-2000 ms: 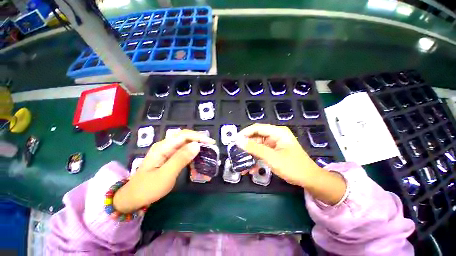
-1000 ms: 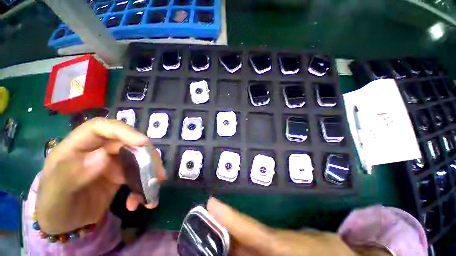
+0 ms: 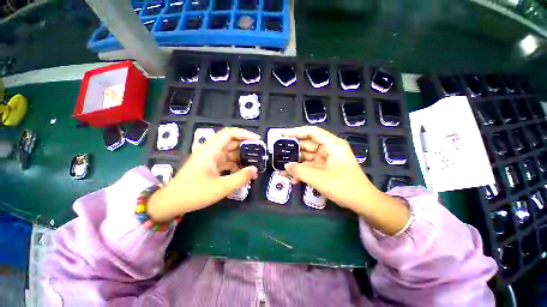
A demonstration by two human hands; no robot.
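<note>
My left hand (image 3: 207, 171) holds a strapless smartwatch (image 3: 253, 155) by its edges, its dark display facing me with lines of pale text. My right hand (image 3: 336, 165) holds a second smartwatch (image 3: 285, 153), side by side with the first and also showing pale text on a dark screen. Both are above the black foam tray (image 3: 230, 123), whose pockets hold watches. Some lie with dark faces up, others with pale backs up, such as one case back (image 3: 249, 106). My hands hide several pockets in the middle.
A red box (image 3: 133, 96) stands left, with two dark watches (image 3: 114, 137) beside it and a loose silvery unit (image 3: 80, 166) further left. A blue divided tray (image 3: 240, 41) and a grey post (image 3: 129, 30) are behind. A paper note (image 3: 451, 147) with a pen and a second foam tray (image 3: 480, 237) lie right.
My hands have come together from lower and further apart. Both watches now face me, upright side by side, with text showing on their screens. The camera view has shifted slightly.
</note>
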